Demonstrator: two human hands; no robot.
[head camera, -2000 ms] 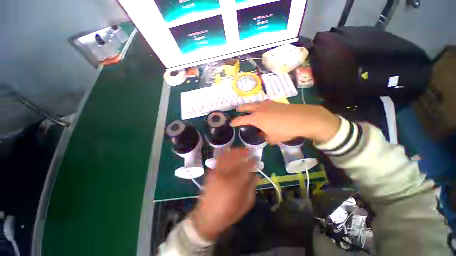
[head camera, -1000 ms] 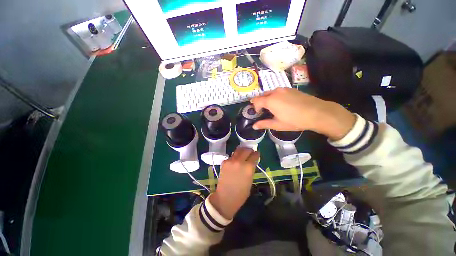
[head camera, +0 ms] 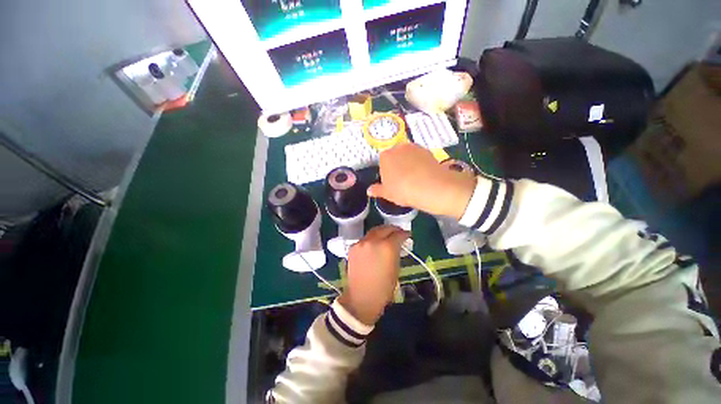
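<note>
Four security cameras with black round heads and white arms stand in a row: the leftmost (head camera: 292, 207), the second (head camera: 345, 192), the third (head camera: 397, 211) and the rightmost (head camera: 466, 237). My right hand (head camera: 419, 180) is over the third camera's black head and grips it, hiding most of it. My left hand (head camera: 375, 264) pinches the same camera low, at its white arm and base. My right forearm partly covers the rightmost camera. Thin white cables (head camera: 431, 272) run from the bases to the bench's front edge.
A keyboard (head camera: 328, 156) lies behind the cameras, with a yellow tape roll (head camera: 385, 130) on it. The lit monitor (head camera: 316, 59) shows split pictures. A black bag (head camera: 553, 91) is at the right. White connectors (head camera: 557, 335) are jumbled below the bench edge.
My right hand has turned and moved slightly left, further over the third camera's head. My left hand, earlier blurred near the second and third cameras, now holds the third one low.
</note>
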